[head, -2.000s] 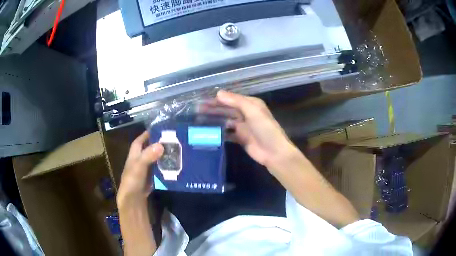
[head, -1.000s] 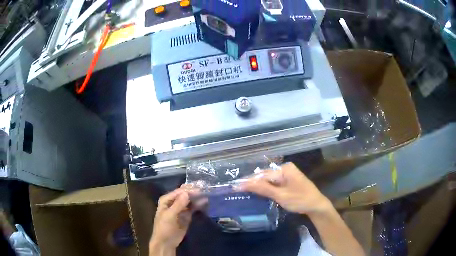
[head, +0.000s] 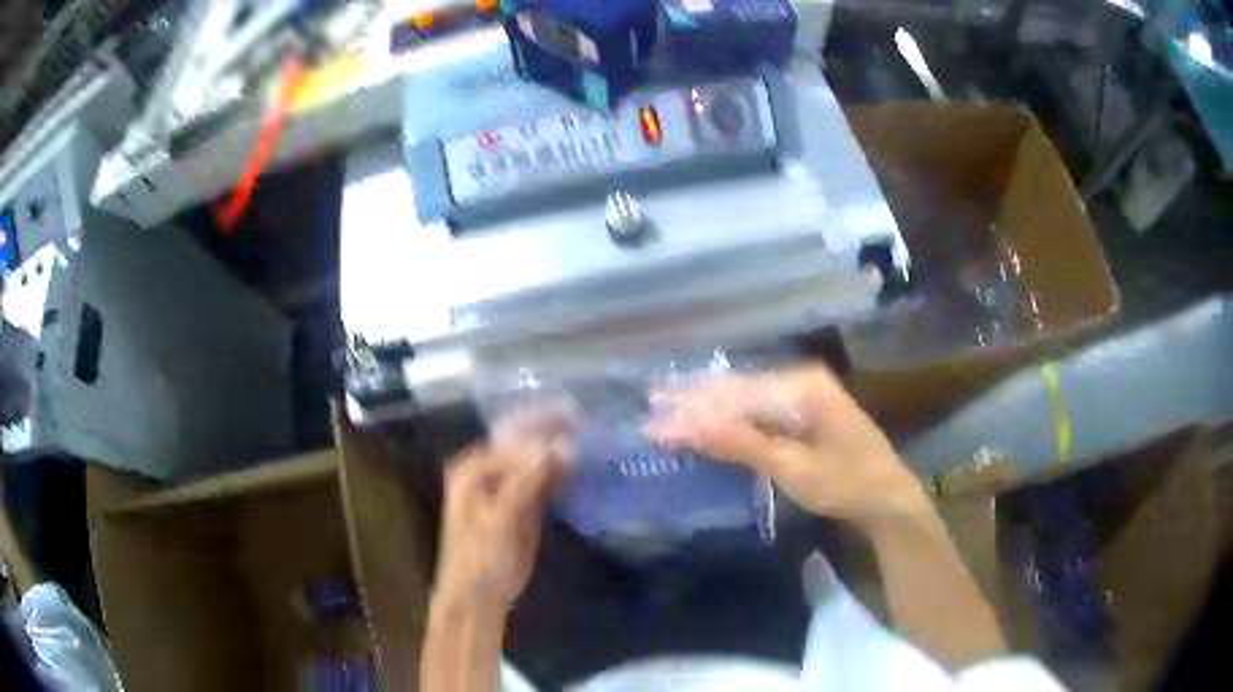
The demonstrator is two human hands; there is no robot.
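A dark blue smartwatch box point(head: 663, 493) in a clear film bag point(head: 609, 385) is at the sealer's near edge, blurred by motion. My left hand point(head: 507, 487) pinches the bag at its left side. My right hand point(head: 784, 433) holds the bag's upper right part, fingers over the film. The film's far edge lies at the sealing jaws point(head: 649, 325); whether it is between them is too blurred to tell. The grey-blue impulse sealer point(head: 595, 135) shows a lit red switch.
Two blue boxes point(head: 584, 47) stand on the sealer. An open carton with clear film scraps point(head: 1055, 230) is at upper right. An open carton point(head: 216, 541) at lower left and another point(head: 1176, 541) at lower right hold blue boxes. A grey panel point(head: 176, 352) stands at left.
The box was upright with its watch picture showing; it has since turned, and its bag's far edge is now at the jaws. Both hands have moved onto the film. The view has shifted.
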